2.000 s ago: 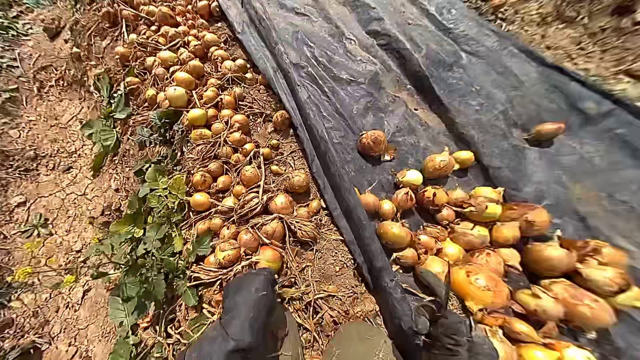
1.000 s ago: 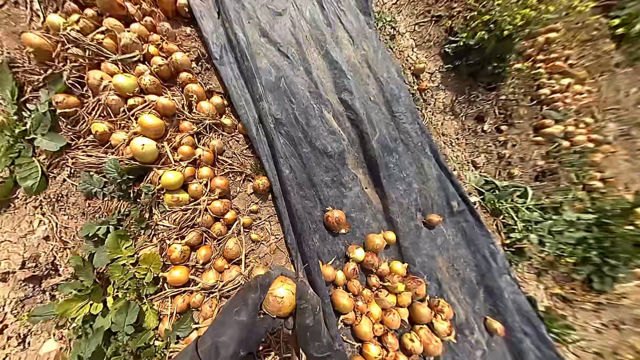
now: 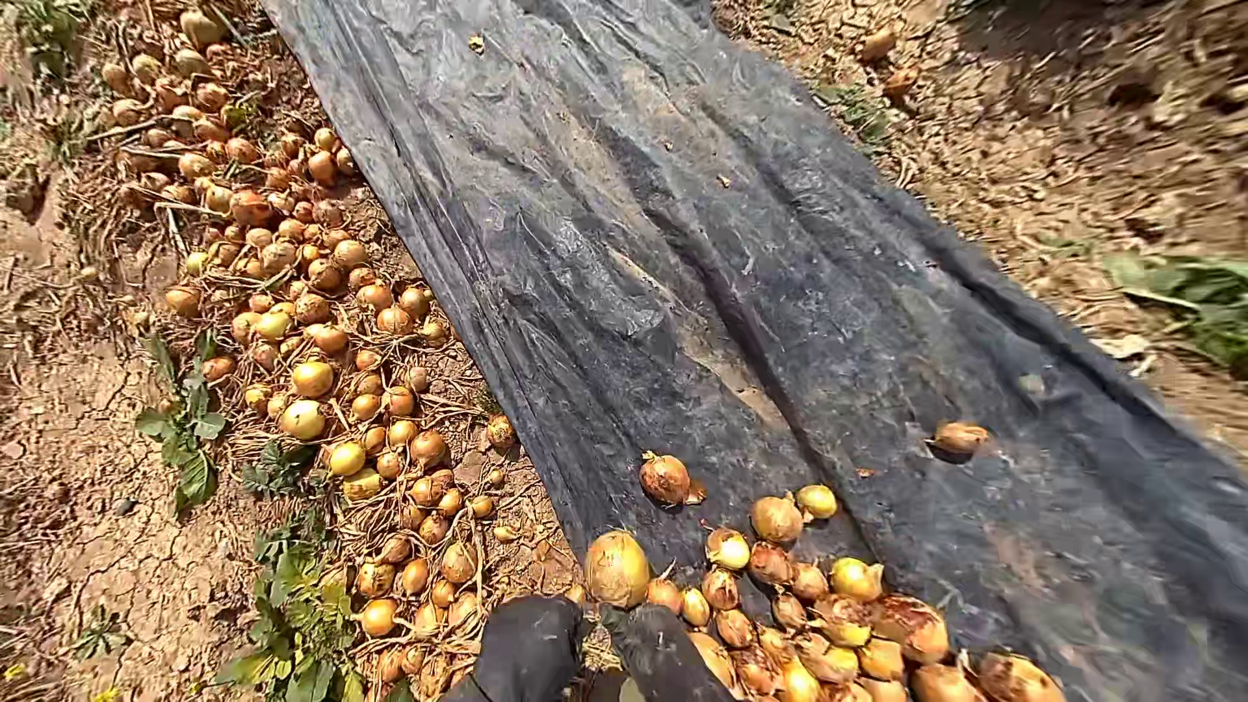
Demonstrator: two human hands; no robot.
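Observation:
Both my hands wear dark gloves and show at the bottom middle of the head view. My right hand (image 3: 668,651) has a large yellow onion (image 3: 617,569) at its fingertips, over the near left edge of a black plastic sheet (image 3: 604,292); the grip itself is partly hidden. Beside it, my left hand (image 3: 531,645) is over the ground, its fingers partly out of sight, and no thing shows in it. A pile of onions (image 3: 829,624) lies on the sheet to the right of my right hand. One browner onion (image 3: 665,479) rests apart, farther up the sheet.
Along the sheet's left side runs a long row of onions (image 3: 312,308) with dry stalks on cracked soil. Green weeds (image 3: 307,614) grow left of that row. Another single onion (image 3: 959,437) lies on the right part of the sheet. Dry soil and leafy plants (image 3: 1194,302) border the far right.
Two seconds ago my hands were apart, the right one at the pile; now they are close together. One second ago a large onion was at my left hand. The view has shifted strongly.

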